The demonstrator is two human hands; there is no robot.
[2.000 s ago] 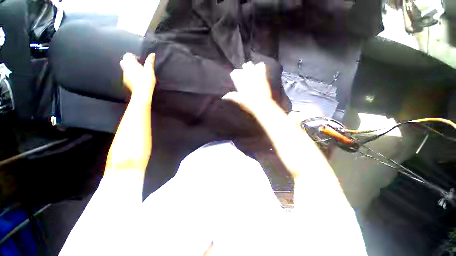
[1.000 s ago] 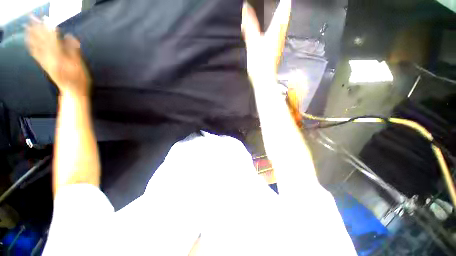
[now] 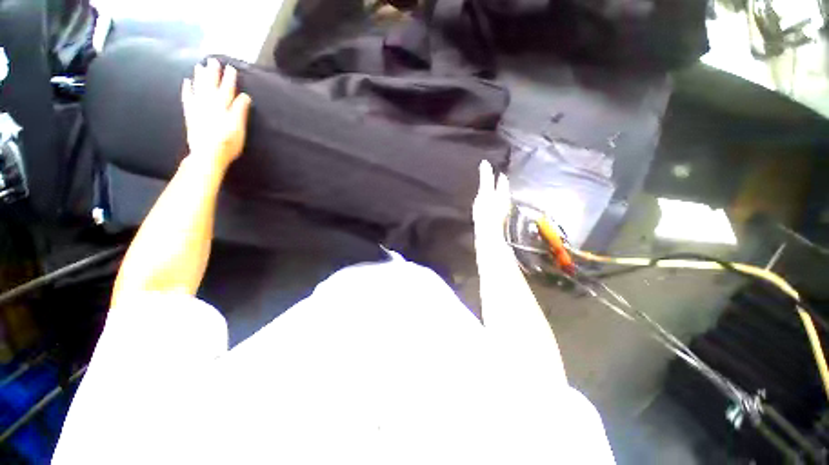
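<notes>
A dark garment [image 3: 364, 150] lies across the padded pressing form [image 3: 141, 104], whose rounded end shows bare at the left. My left hand [image 3: 216, 113] rests flat on the garment's left end, fingers apart and pointing away from me. My right hand [image 3: 492, 204] is at the garment's right end, seen edge-on; whether it pinches the cloth cannot be told. The steam iron [image 3: 553, 243], with its orange handle, stands just right of my right hand, on the rest. Neither hand touches the handle.
Folded grey cloth [image 3: 568, 182] lies behind the iron. A yellow hose [image 3: 727, 265] and thin cables [image 3: 668, 341] run right from the iron. More dark garments [image 3: 582, 32] are heaped at the far side. Metal bars and something blue [image 3: 32, 390] show at lower left.
The garment, spread wide and near a second ago, now lies narrower along the form. My left hand has moved right. The view has shifted, showing more of the far side.
</notes>
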